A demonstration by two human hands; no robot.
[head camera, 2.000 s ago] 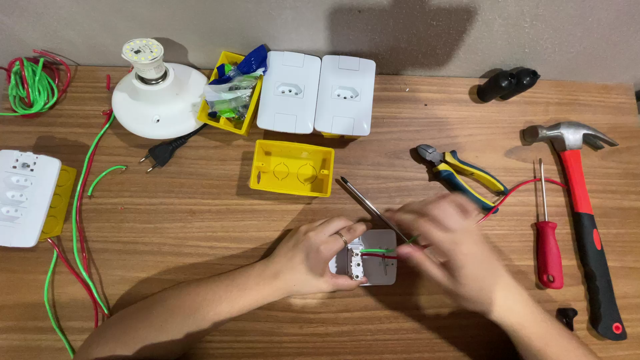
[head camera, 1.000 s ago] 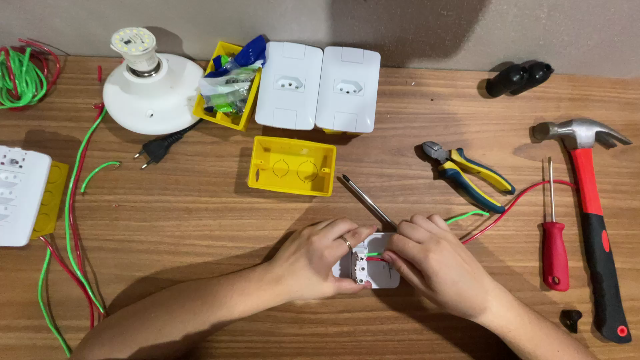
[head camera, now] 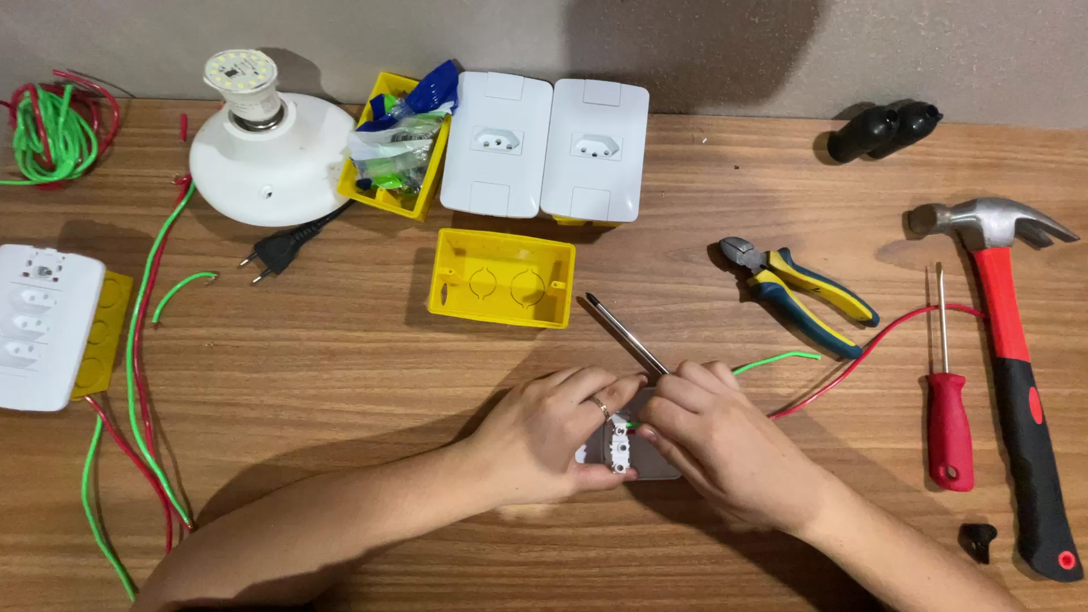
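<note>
My left hand (head camera: pixel 557 433), with a ring on one finger, grips a white socket module (head camera: pixel 620 446) on the back of a grey-white cover plate (head camera: pixel 659 459). From the right, my right hand (head camera: pixel 722 442) pinches a green wire (head camera: pixel 631 425) at the module's upper terminals; a bit of red shows beneath it. Beyond my right hand a green wire (head camera: pixel 778 359) and a red wire (head camera: pixel 850 365) extend across the wood. A screwdriver's metal shaft (head camera: pixel 627 334) points up-left from behind my right hand; its handle is hidden, so whether that hand touches it cannot be told.
Beyond my hands lie an empty yellow electrical box (head camera: pixel 501 280) and two socket plates (head camera: pixel 495 144). To the right are diagonal cutters (head camera: pixel 799 293), a red screwdriver (head camera: pixel 949 429) and a claw hammer (head camera: pixel 1011 374). A lamp holder (head camera: pixel 263 170) and multi-socket plate (head camera: pixel 47 331) stand left.
My right hand was blurred above the plate two seconds ago, then came down to the wires at the module. My left hand has kept its grip on the module.
</note>
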